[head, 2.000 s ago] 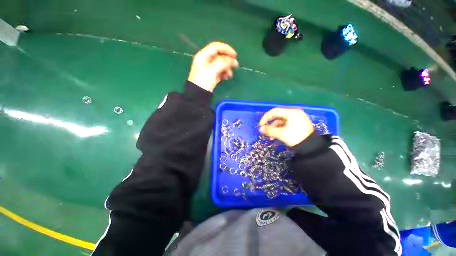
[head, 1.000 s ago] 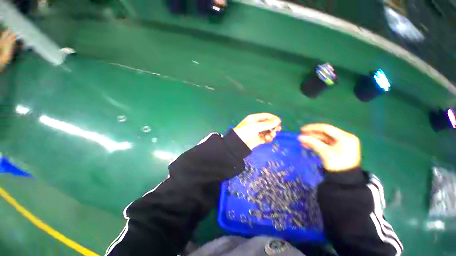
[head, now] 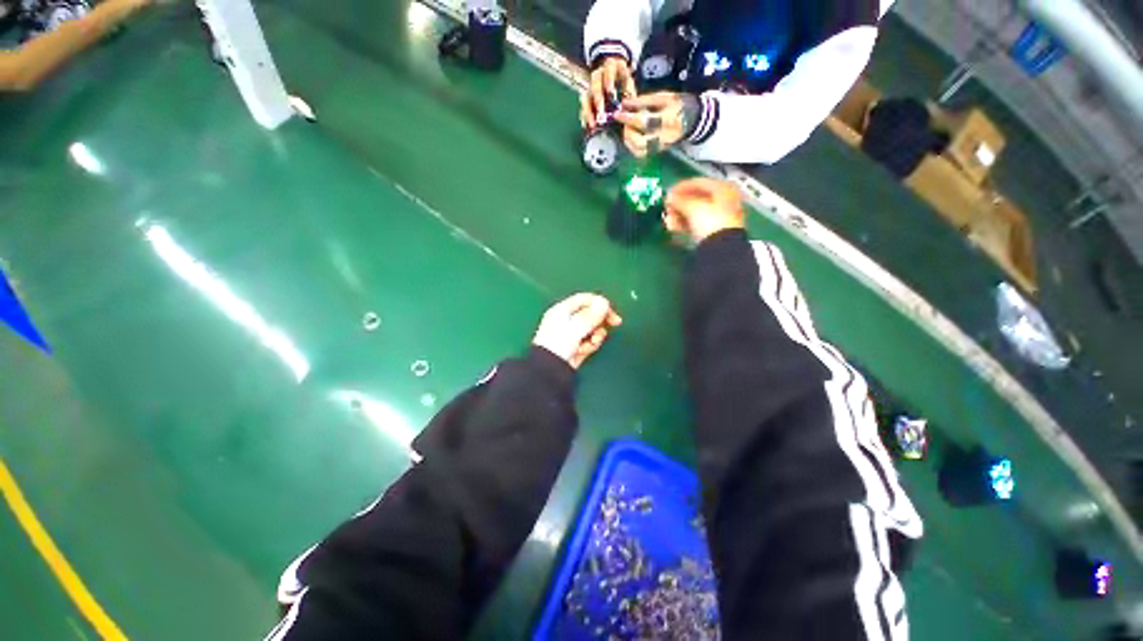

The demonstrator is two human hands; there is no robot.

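My right hand [head: 706, 208] reaches out to the right side of a black unit with a green-lit top [head: 643, 194] on the green worktop. Its fingers are bent; whether they touch the unit is unclear. My left hand [head: 578, 328] hovers over the worktop nearer to me, fingers curled together; any small part inside is hidden. The blue tray [head: 589, 526] of small silvery rings [head: 627, 570] lies close to my body, partly covered by my right sleeve.
Loose rings [head: 420, 368] lie on the worktop [head: 288, 238] at left. Across the line, a person's hands [head: 646, 119] hold a small part beside a wheel [head: 600, 153]. More units [head: 978, 477] stand at right. A pale rail [head: 877, 269] edges the worktop; cardboard boxes [head: 971, 194] lie beyond.
The view has swung, bringing the person opposite and the green-lit unit into sight. My right hand has moved from above the tray out to that unit. My left hand is now away from the tray.
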